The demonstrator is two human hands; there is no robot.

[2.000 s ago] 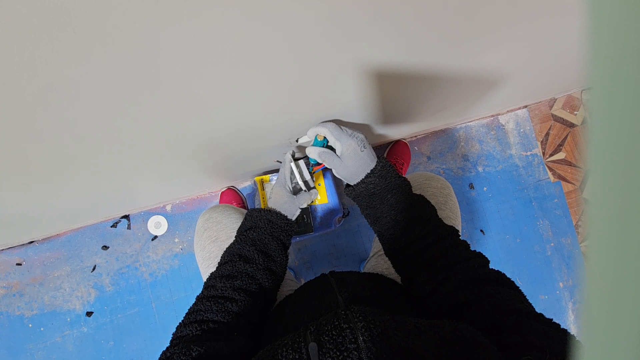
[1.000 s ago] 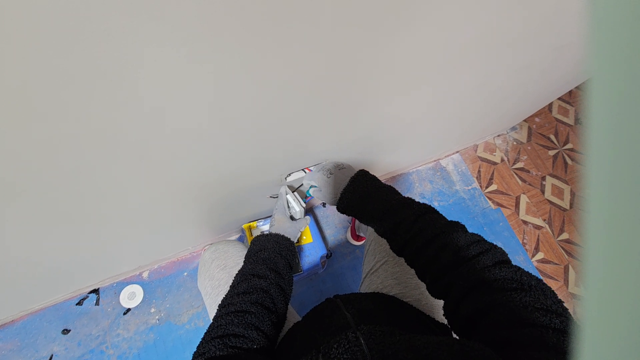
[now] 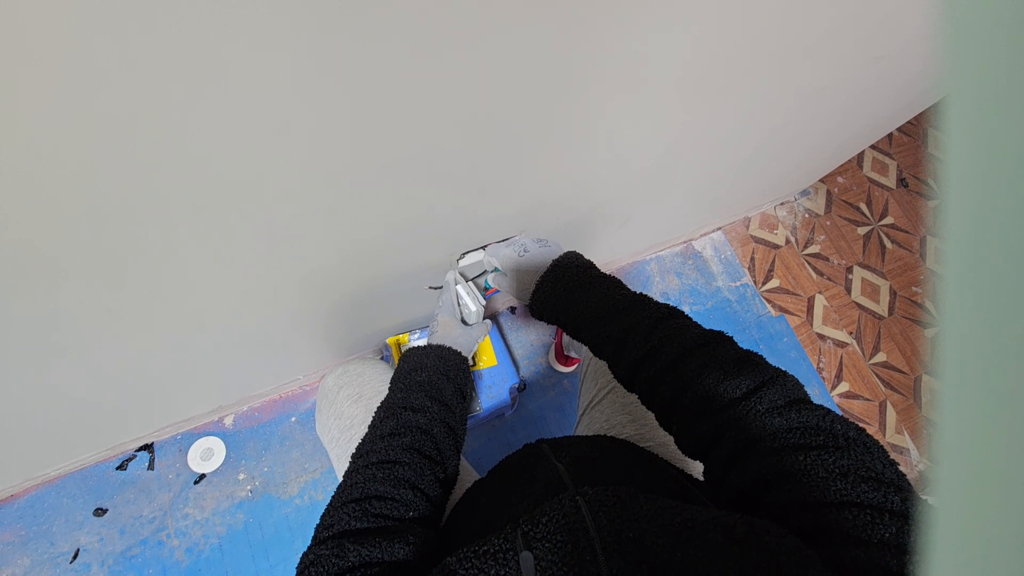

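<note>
My left hand (image 3: 458, 324), in a pale grey work glove, grips white rectangular pieces (image 3: 469, 301), perhaps wall sockets or switches. My right hand (image 3: 524, 260), in a matching glove, is just to the right and slightly above, close against the grey wall. Its fingers are partly hidden around a small teal and red item (image 3: 491, 284), whose kind I cannot tell. Another white block (image 3: 474, 264) sits at the wall opening between the hands. Below my left hand stands a blue case (image 3: 498, 384) with yellow labels.
The grey wall (image 3: 320, 160) rises in front of me. Blue sheeting (image 3: 264, 496) covers the floor, with a round white disc (image 3: 206, 454) and black scraps (image 3: 146, 456) at left. Patterned flooring (image 3: 864, 264) shows at right, beside a pale green vertical edge (image 3: 980, 320).
Two seconds ago both hands were together over the blue case; my right hand has since moved to the wall, with my left close by. The view has shifted, showing more patterned floor.
</note>
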